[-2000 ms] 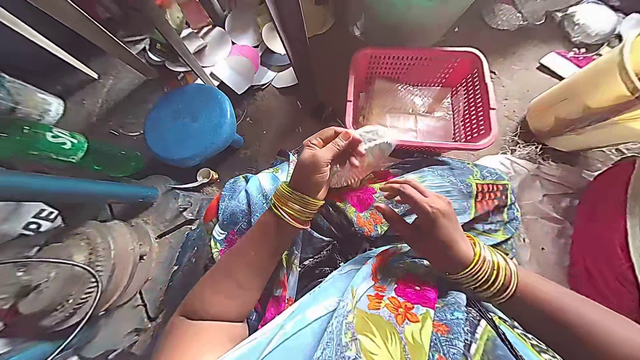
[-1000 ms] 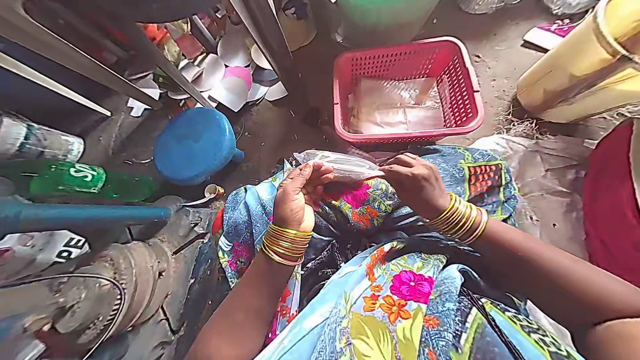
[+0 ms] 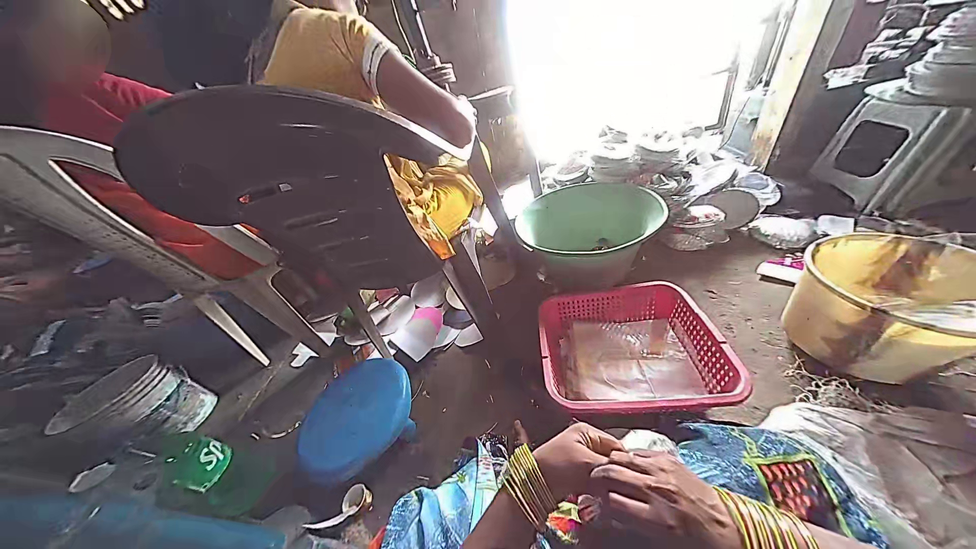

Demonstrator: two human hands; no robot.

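Observation:
My left hand (image 3: 576,457) and my right hand (image 3: 648,488) meet over my lap at the bottom of the head view, fingers bent and overlapping. A small whitish packet (image 3: 648,441) shows just behind the fingers, mostly hidden by them; both hands appear to be on it. Bangles circle both wrists. Just beyond the hands lies a pink perforated plastic basket (image 3: 644,406), holding flat clear plastic bags (image 3: 633,358).
A green tub (image 3: 591,259) stands behind the basket, a yellow container (image 3: 854,335) to the right. At left are a blue stool (image 3: 354,419), a green bottle (image 3: 206,465) and a dark plastic chair (image 3: 282,168) with a person in yellow. Another person in red sits further left.
The view has tilted up, bringing the chairs, people and doorway in. My hands were apart with the packet stretched between them a second ago; now they are together over it.

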